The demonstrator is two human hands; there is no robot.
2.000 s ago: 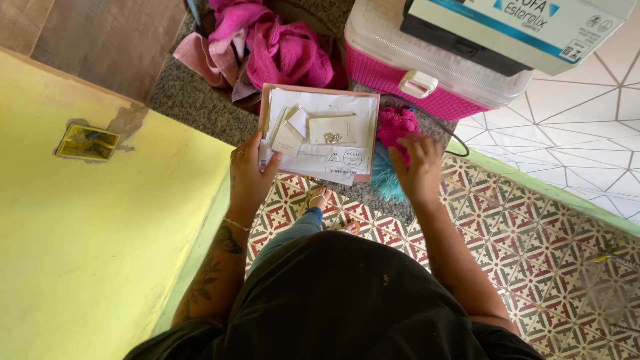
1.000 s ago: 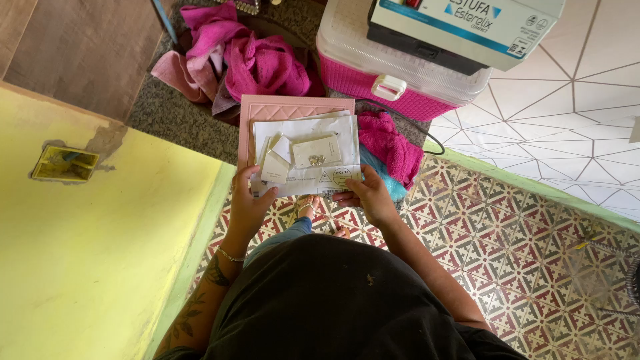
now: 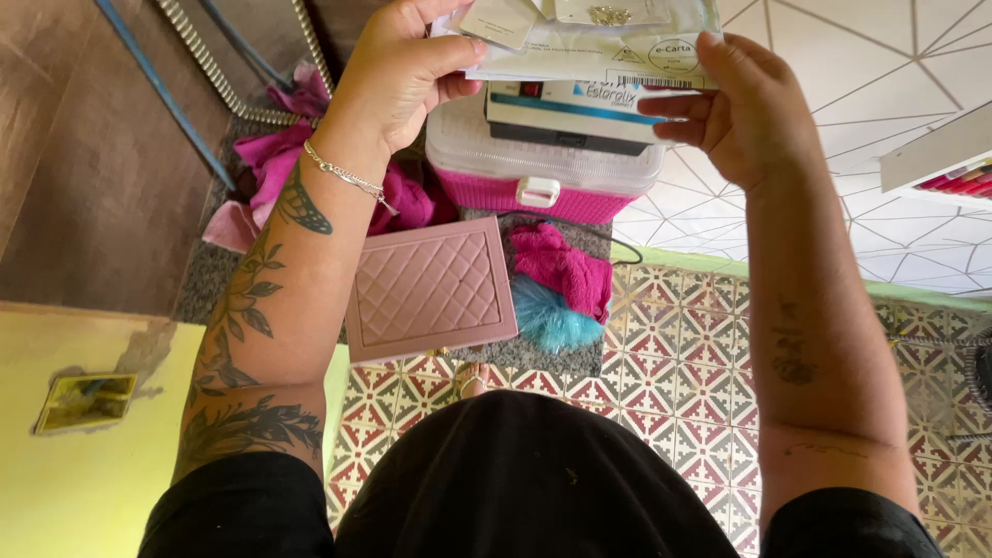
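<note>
Both hands hold up a printed paper envelope (image 3: 573,58) by its sides at the top edge of the view. My left hand (image 3: 415,70) pinches its left end between thumb and fingers. At its right end my right hand (image 3: 736,101) has the thumb on top and some fingers spread below. White cards (image 3: 500,22) lie on the envelope, beside a small clear packet with gold-coloured pieces (image 3: 610,15). Below my hands a pink quilted box or case (image 3: 432,291) rests on the granite surface, its left side partly behind my left forearm.
A pink box with a clear lid (image 3: 535,182) carries a boxed appliance (image 3: 577,116). Nearby are pink towels (image 3: 267,167), a magenta cloth (image 3: 566,267), a blue fluffy item (image 3: 554,314) and a black cable (image 3: 632,248) on the granite top (image 3: 535,360). A spiral-edged mirror (image 3: 225,85) stands upper left.
My hands have lifted the envelope and the cards off the pink quilted case, up and away from it. The quilted top of the case is now uncovered.
</note>
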